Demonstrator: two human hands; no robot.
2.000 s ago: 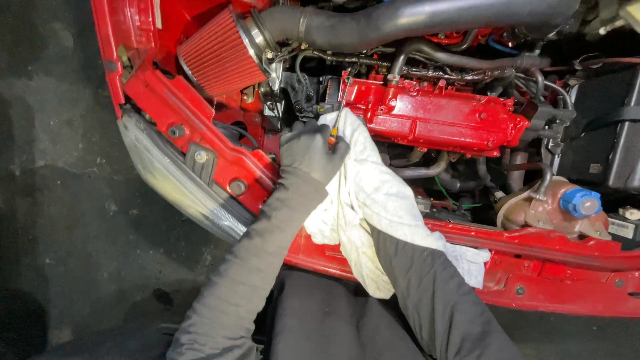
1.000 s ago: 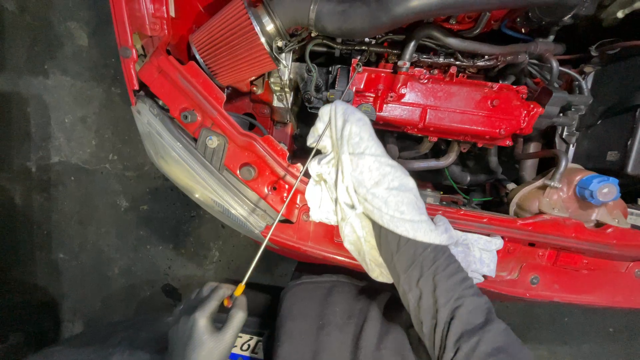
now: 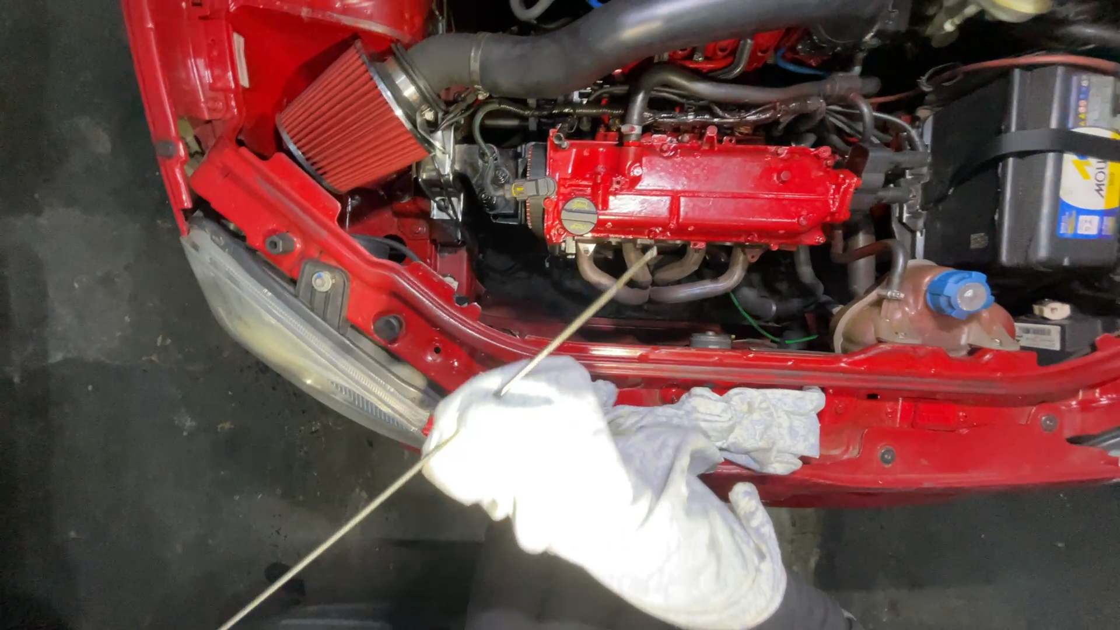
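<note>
A white cloth (image 3: 569, 464) covers my right hand, whose fingers are hidden; its dark sleeve (image 3: 809, 608) shows at the bottom. Through the cloth my right hand grips the thin metal oil dipstick (image 3: 350, 525). The dipstick slants from the bottom left edge, through the cloth's fold, to a tip in front of the red engine valve cover (image 3: 726, 192). My left hand is out of view, and so is the dipstick's handle end. A black oil filler cap (image 3: 579, 216) sits on the cover's left end.
Crumpled white fabric (image 3: 761, 429) lies on the red front crossmember (image 3: 945, 437). Around the engine are a red cone air filter (image 3: 359, 122), exhaust manifold pipes (image 3: 700, 284), a coolant tank with a blue cap (image 3: 960, 293), a battery (image 3: 1006, 184) and a headlight (image 3: 297, 324).
The dipstick's tip has come away from the left end of the valve cover. My cloth-covered right hand has moved down and left. My left hand, on the orange handle a second ago, has left view.
</note>
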